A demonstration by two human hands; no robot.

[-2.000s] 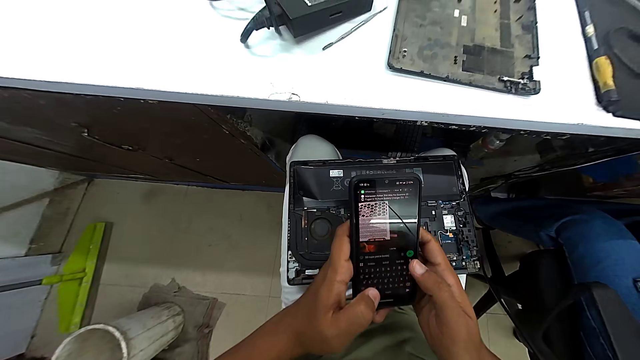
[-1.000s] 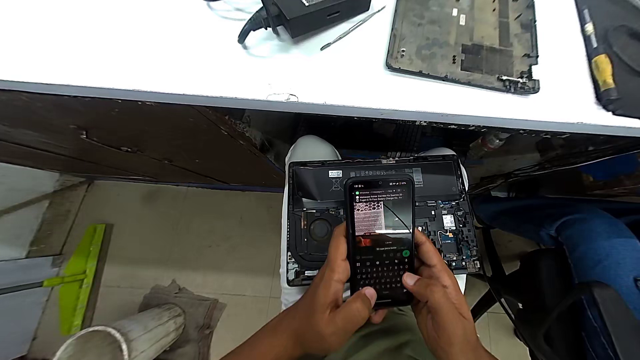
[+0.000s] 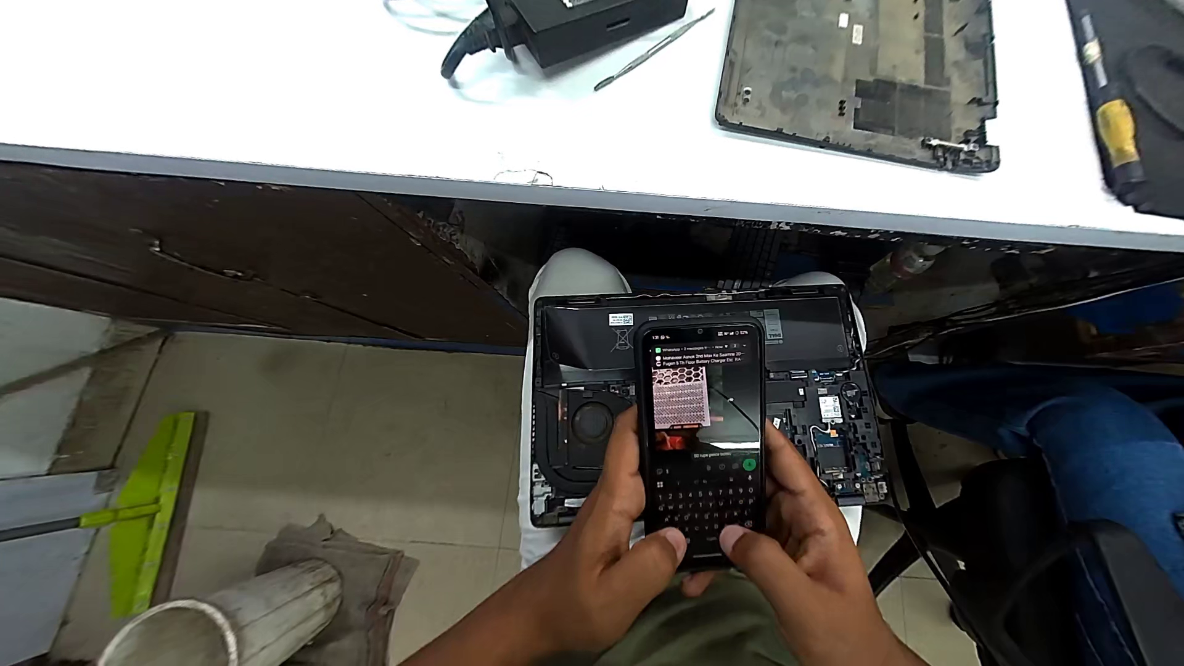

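Note:
A black smartphone [image 3: 703, 444] is held upright between my two hands, its screen lit with a keyboard in the lower half. My left hand [image 3: 615, 536] grips its left edge, and my right hand [image 3: 800, 541] holds the right edge. Both thumbs rest at the lower part of the screen. Beneath the phone, an opened laptop base [image 3: 592, 425] lies across my lap, showing its battery [image 3: 592, 338], a round fan [image 3: 592, 423] and circuit boards [image 3: 832, 453]. The phone and hands hide the middle of the laptop.
On the white table [image 3: 277, 102] lie a black power adapter [image 3: 592, 28], a thin metal tool [image 3: 654, 51], a laptop bottom cover [image 3: 851, 83] and a yellow-handled screwdriver [image 3: 1116, 129]. A green floor squeegee [image 3: 153, 513] and a pipe [image 3: 268, 610] are at left. Another person's jean-clad leg [image 3: 1045, 407] is at right.
My thumbs have shifted slightly on the phone; the right thumb is now lower on the screen than two seconds ago. Both hands still hold the phone.

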